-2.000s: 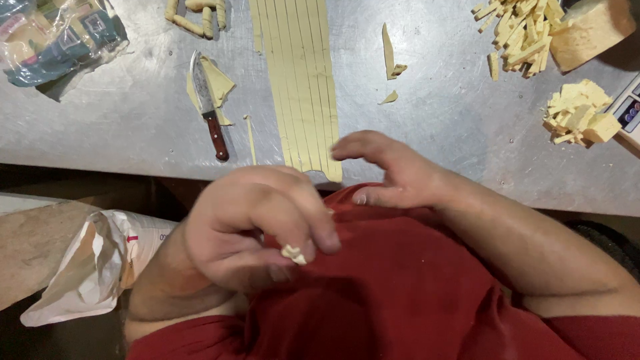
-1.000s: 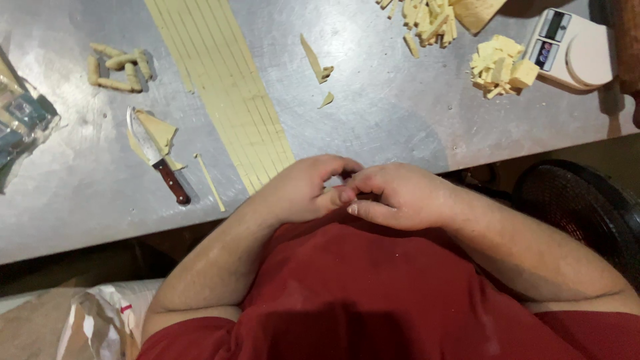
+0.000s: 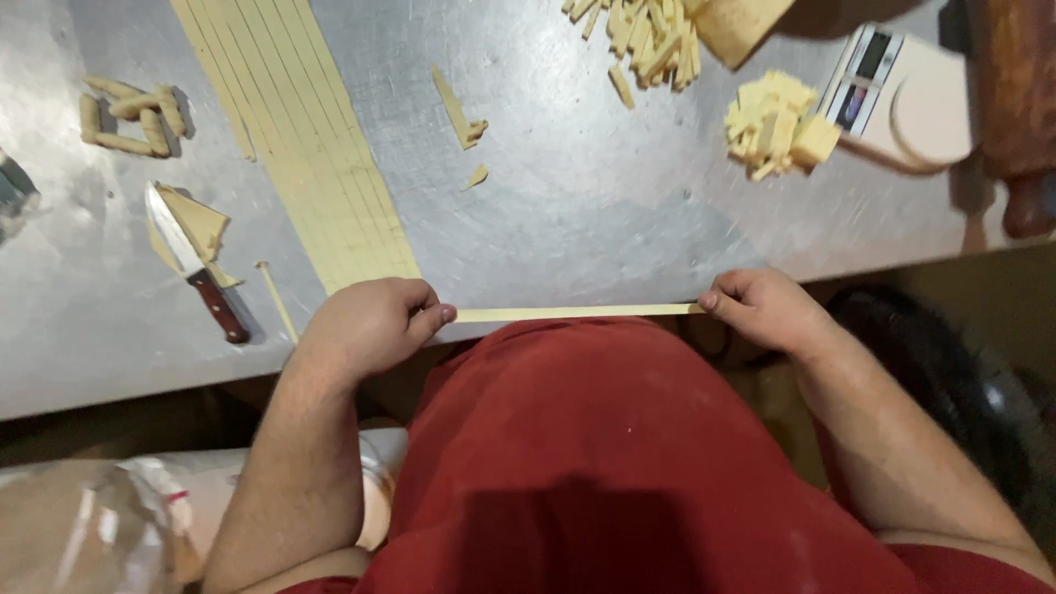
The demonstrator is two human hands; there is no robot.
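A thin strip of pale dough [image 3: 577, 313] is stretched level along the table's front edge. My left hand [image 3: 379, 322] pinches its left end between thumb and forefinger, and my right hand [image 3: 755, 309] pinches its right end. Behind my left hand lies a long sheet of dough [image 3: 305, 148] cut lengthwise into narrow strips. To its left, a knife with a wooden handle [image 3: 216, 305] rests on dough scraps [image 3: 202, 223], beside a loose thin strip [image 3: 276, 301]. Several wrapped dough sticks [image 3: 124, 107] lie further back.
On the metal table [image 3: 536, 239] are dough offcuts [image 3: 452, 107], cheese sticks [image 3: 652, 41], a cheese block [image 3: 742, 25] and a heap of cheese pieces [image 3: 775, 124]. A kitchen scale [image 3: 924, 107] and a wooden rolling pin [image 3: 1015, 99] stand at the right. Plastic bags [image 3: 99, 511] lie below the table's edge.
My hands were together in front of my shirt one second ago; now they are apart, with the dough strip stretched between them. The view has shifted.
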